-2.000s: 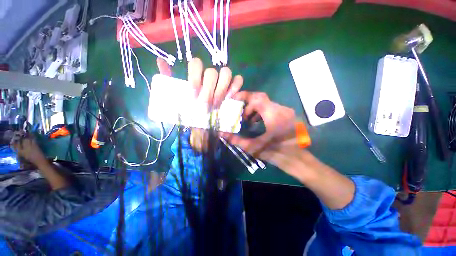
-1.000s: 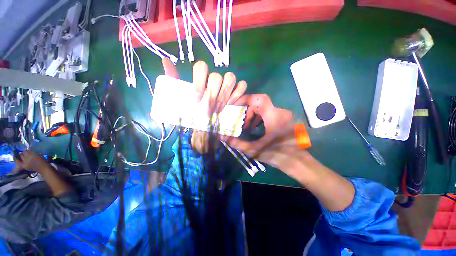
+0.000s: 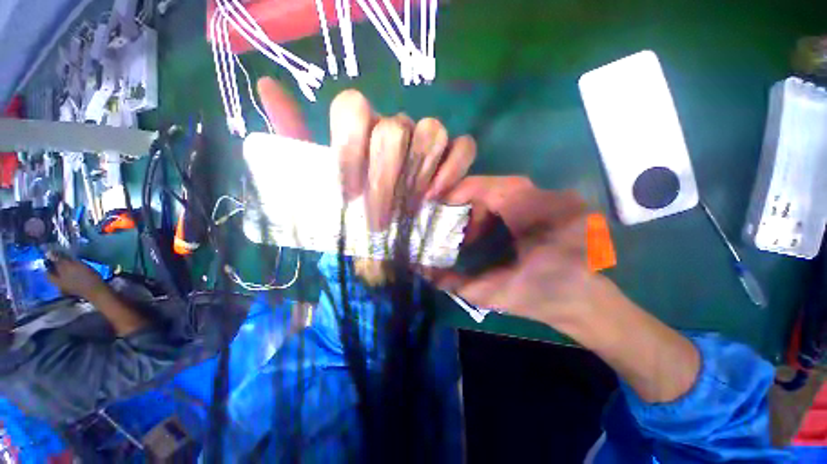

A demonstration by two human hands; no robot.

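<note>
A white rounded unit (image 3: 295,190) is held up over the bench's front edge, tilted slightly down to the right. My left hand (image 3: 390,159) is wrapped around its middle, fingers across its face. My right hand (image 3: 530,249) is at its right end, with thumb and fingers around that end and a dark gap between them. Short white leads (image 3: 470,308) show below the unit. An orange piece (image 3: 599,242) shows at my right hand, and I cannot tell how it is held. Dark blurred strands hide part of the unit and my left wrist.
A white slab with a black round spot (image 3: 635,136), a small screwdriver (image 3: 733,254) and a ribbed white case (image 3: 791,168) lie at right. White leads hang from a red tray (image 3: 272,29) at the back. Black cords (image 3: 163,208) lie left, near another person's arm (image 3: 100,294).
The view has shifted, so the bench items at right appear farther right and the trays higher. Both hands keep their hold on the unit. The neighbour's arm has moved slightly.
</note>
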